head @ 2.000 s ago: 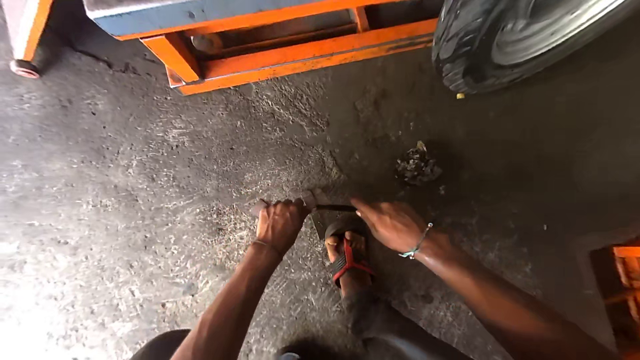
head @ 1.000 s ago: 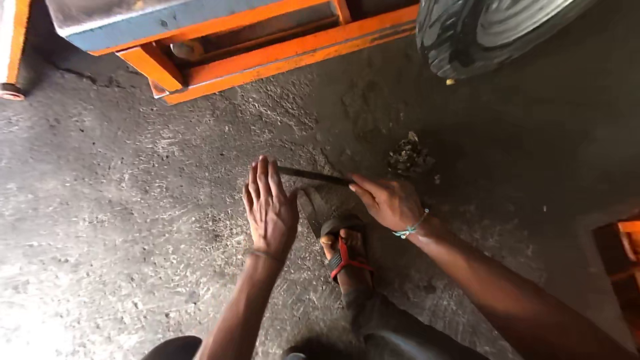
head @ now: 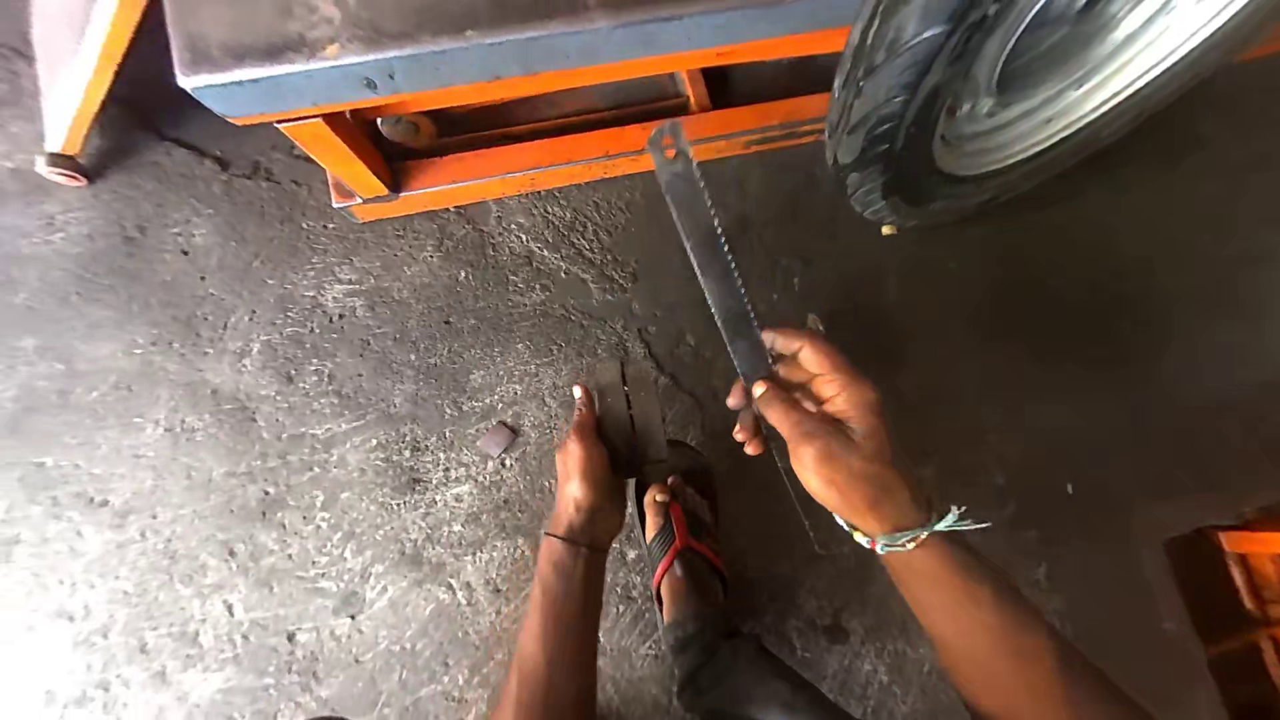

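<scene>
In the head view, my right hand [head: 830, 430] grips a dark hacksaw blade [head: 712, 260] between thumb and fingers. Its toothed edge faces right, and its holed end points up toward the orange frame. My left hand [head: 588, 470] is at a flat dark plate [head: 628, 415] with a narrow slit down its middle, thumb along the left side; its other fingers are hidden. The plate's lower end meets the front of my sandal [head: 690, 560], which has red and black straps. A small brownish square piece [head: 497, 439] lies on the floor left of my left hand.
A grey-topped bench with an orange metal frame [head: 520, 180] stands ahead. To its right is a tyre on a metal rim [head: 880, 130]. An orange and white leg [head: 90, 80] is at the upper left, and an orange framework [head: 1250, 580] at the lower right. The concrete floor [head: 300, 400] is rough.
The blade, lying across between my hands a second ago, now points up and away in my right hand. My left hand, then spread flat near the blade's end, is now at the slit plate.
</scene>
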